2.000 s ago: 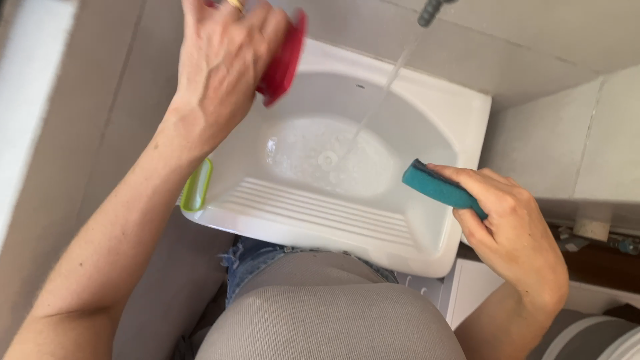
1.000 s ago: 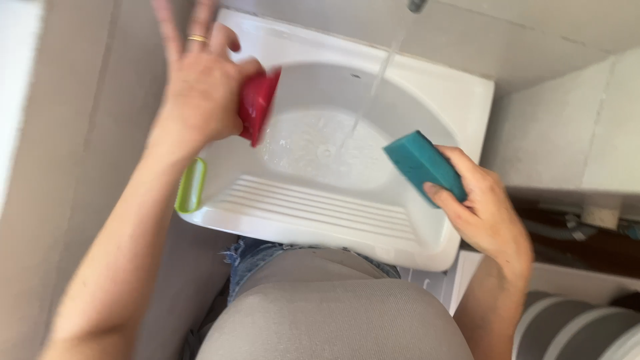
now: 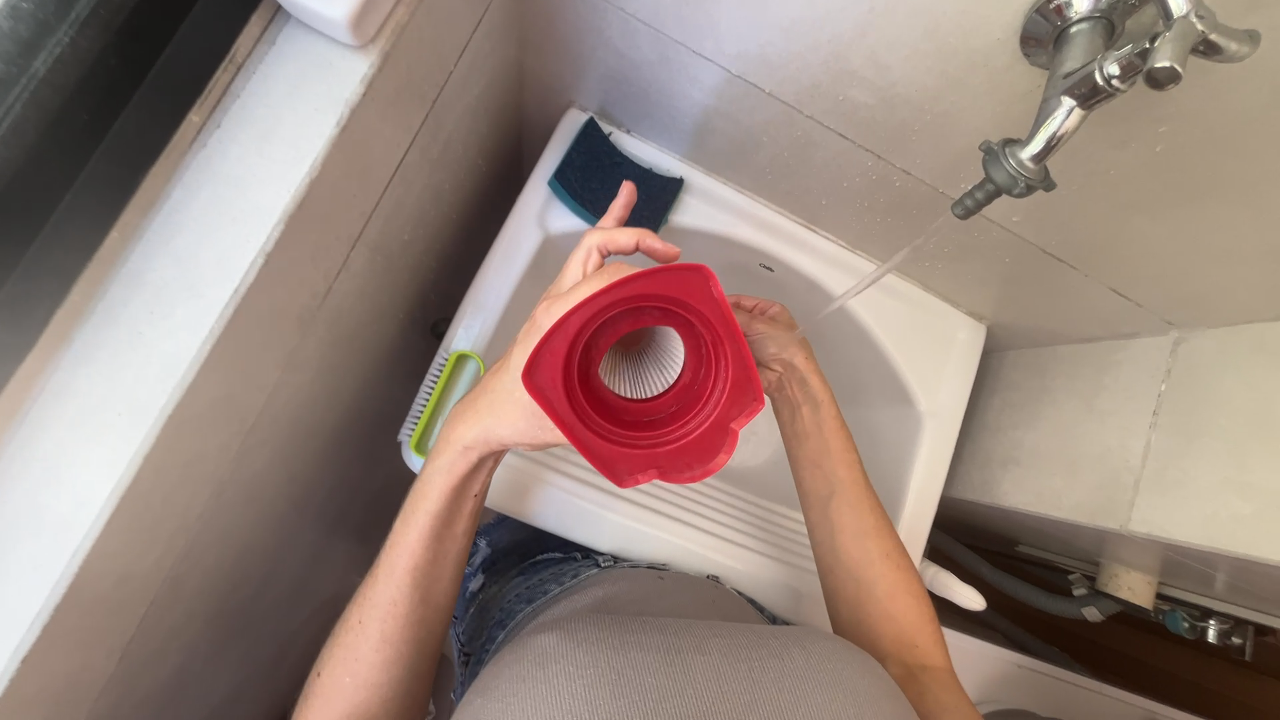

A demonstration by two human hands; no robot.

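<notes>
A red plastic part (image 3: 735, 400) with a round opening faces the camera over the white laundry sink (image 3: 890, 400); white pleats of a filter (image 3: 640, 362) show inside the opening. My left hand (image 3: 560, 330) grips the part from its left side, thumb and index finger raised. My right hand (image 3: 770, 340) is behind its right edge, the fingertips partly hidden, so I cannot tell whether it holds anything. Water runs from the chrome tap (image 3: 1040, 140) down beside my right hand. A teal sponge with a dark scouring side (image 3: 625, 180) lies on the sink's back left corner.
A green-framed scrub brush (image 3: 440, 405) with white bristles rests on the sink's left rim. The ribbed washboard (image 3: 660, 500) slopes at the front. Tiled walls stand behind and at the right. A white ledge (image 3: 230, 190) runs along the left, and a grey hose (image 3: 1030, 590) lies at lower right.
The sponge has left my right hand and now lies on the back left corner. My right hand has moved left to the red part, which now faces the camera. The view has shifted to show the tap.
</notes>
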